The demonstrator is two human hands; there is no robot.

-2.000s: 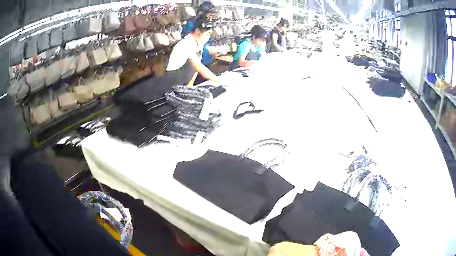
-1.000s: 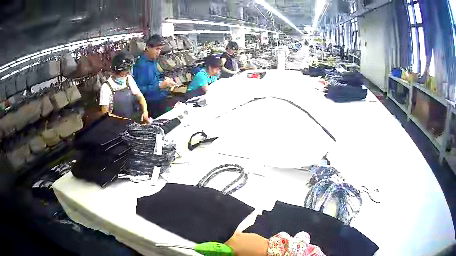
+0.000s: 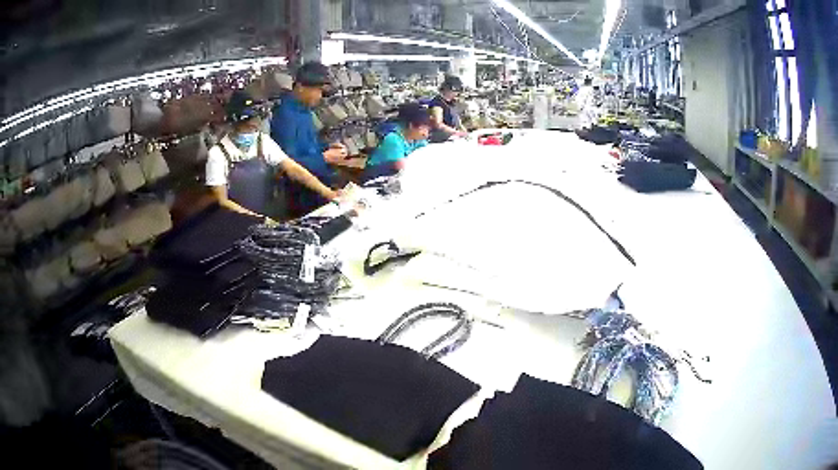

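Observation:
No hand shows in the current view. A black tote bag (image 3: 369, 390) lies flat on the white-covered table (image 3: 515, 344) nearest me, its paired wrapped handles (image 3: 427, 321) looping away from me. To its right, more black bag panels (image 3: 570, 431) lie partly cut off by the bottom edge. Their handles in shiny, crinkled film (image 3: 627, 367) are bunched beyond them. I cannot tell how many bags lie there.
A stack of black bags (image 3: 198, 266) with bunched wrapped handles stands at the table's left edge. A black strap loop (image 3: 389, 258) and a large pale sheet with black edging (image 3: 524, 248) lie beyond. Several people stand along the left side; hanging bags are behind them. Shelves (image 3: 799, 197) stand right.
My gloved or sleeved hand and the green-handled tool, at the bottom edge a second ago, have left the picture. The view has shifted slightly. The nearest person in a white top now reaches across the table.

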